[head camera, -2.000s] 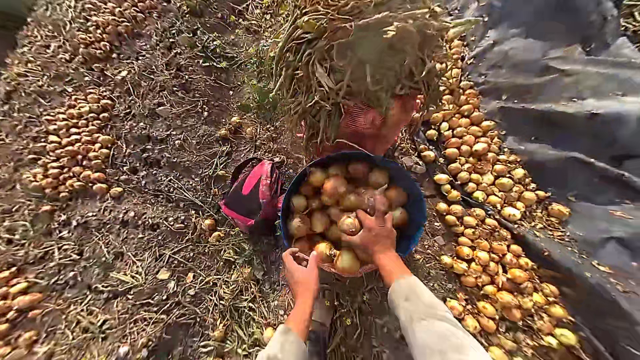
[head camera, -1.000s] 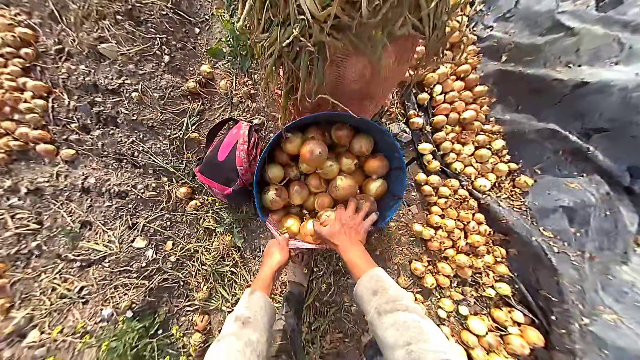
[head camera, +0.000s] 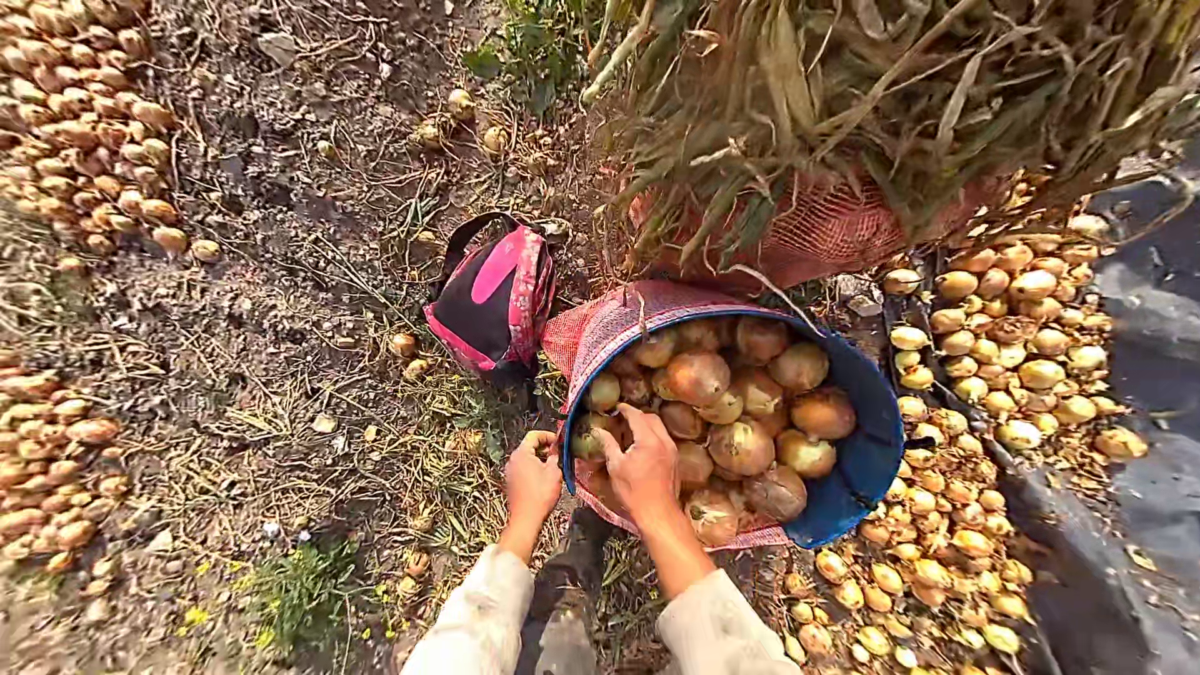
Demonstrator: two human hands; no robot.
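Observation:
A blue tub (head camera: 867, 441) full of onions (head camera: 741, 448) stands in front of me, with red mesh sack fabric (head camera: 605, 328) around its left and near sides. My left hand (head camera: 532, 478) pinches the mesh at the left rim, fingers closed. Inside the rim, my right hand (head camera: 645, 467) rests over the onions at the left, its thumb and forefinger apart beside a pale onion (head camera: 592, 436); whether it grips anything is unclear.
A full red mesh sack (head camera: 834, 230) topped with dry leaves (head camera: 844, 103) stands beyond the tub. A pink and black backpack (head camera: 492, 300) lies left of it. Onion rows (head camera: 1031, 347) and black plastic sheeting (head camera: 1158, 375) are at right; more onion heaps (head camera: 89, 131) are at left.
Red mesh now shows broadly along the tub's left side. My right hand has moved from the near part of the tub to its left part. The view has moved closer.

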